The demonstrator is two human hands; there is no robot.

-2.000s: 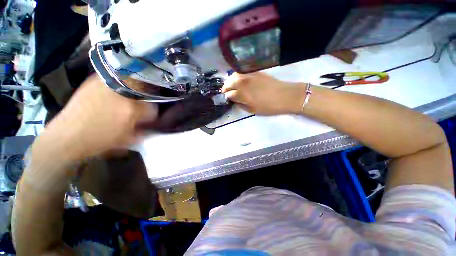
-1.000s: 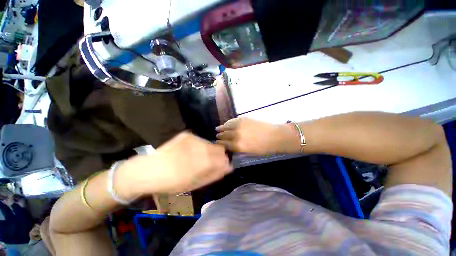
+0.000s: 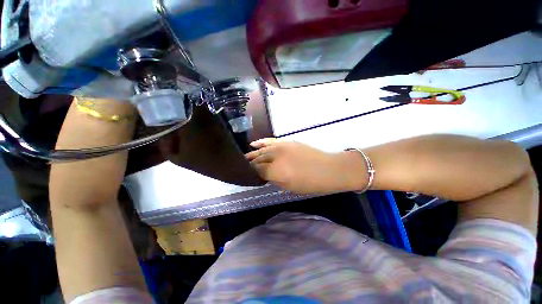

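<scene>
The dark brown cloth (image 3: pixel 211 142) lies under the white and blue sewing machine head (image 3: pixel 202 29) and runs down to the table's front edge. My right hand (image 3: pixel 288 163) grips the cloth's edge with its fingertips, below the machine's metal parts. My left forearm reaches up behind the large curved chrome loop (image 3: pixel 89 153); my left hand is hidden behind the machine head. A tension assembly with a pale grey knob (image 3: pixel 160 107) stands in front, with a smaller knob (image 3: pixel 240 123) beside it. The needle area is hidden.
Thread snips (image 3: pixel 425 95) with black blades and yellow and orange-red handles lie on the white table (image 3: pixel 333 124), right of the machine. A dark red frame with a clear window (image 3: pixel 327 35) hangs above. Cardboard (image 3: pixel 187 237) and a blue-framed bin (image 3: pixel 389 222) are below the front edge.
My left hand has moved from beside my right hand up behind the machine head. The view is closer to the head. My right hand stays near the front edge.
</scene>
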